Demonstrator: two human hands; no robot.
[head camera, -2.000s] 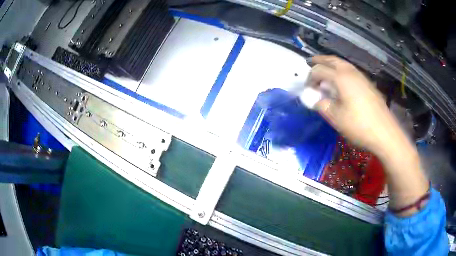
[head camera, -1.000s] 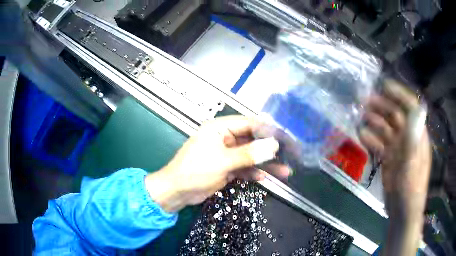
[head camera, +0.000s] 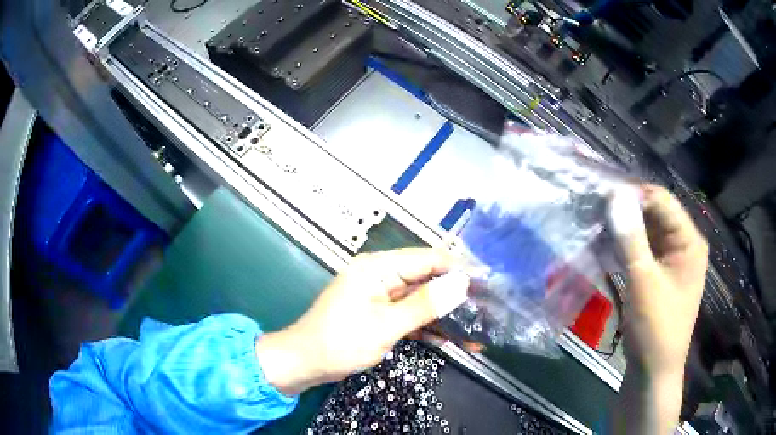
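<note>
A clear plastic bag (head camera: 553, 212) is stretched between my two hands above the green conveyor belt. My left hand (head camera: 366, 314), in a blue sleeve, pinches the bag's lower left part between thumb and fingers. My right hand (head camera: 659, 246) grips the bag's upper right edge. White coverings show on the fingertips of both hands. The bag looks crinkled; whether it holds any parts I cannot tell. Small metal parts (head camera: 383, 395) lie in a loose heap on the dark panel below my left hand.
The fixture plate (head camera: 281, 174) lies on the belt between pale rails. A blue bin (head camera: 510, 246) and a red bin (head camera: 591, 319) show behind the bag. A green mat (head camera: 242, 255) is at the near left, a blue stool-like object (head camera: 98, 238) beyond it. Black fixtures (head camera: 289, 51) stand at the back.
My left hand came into view and took hold of the bag. My right hand moved from over the blue bin to the right and slightly down, the bag now spread between both hands.
</note>
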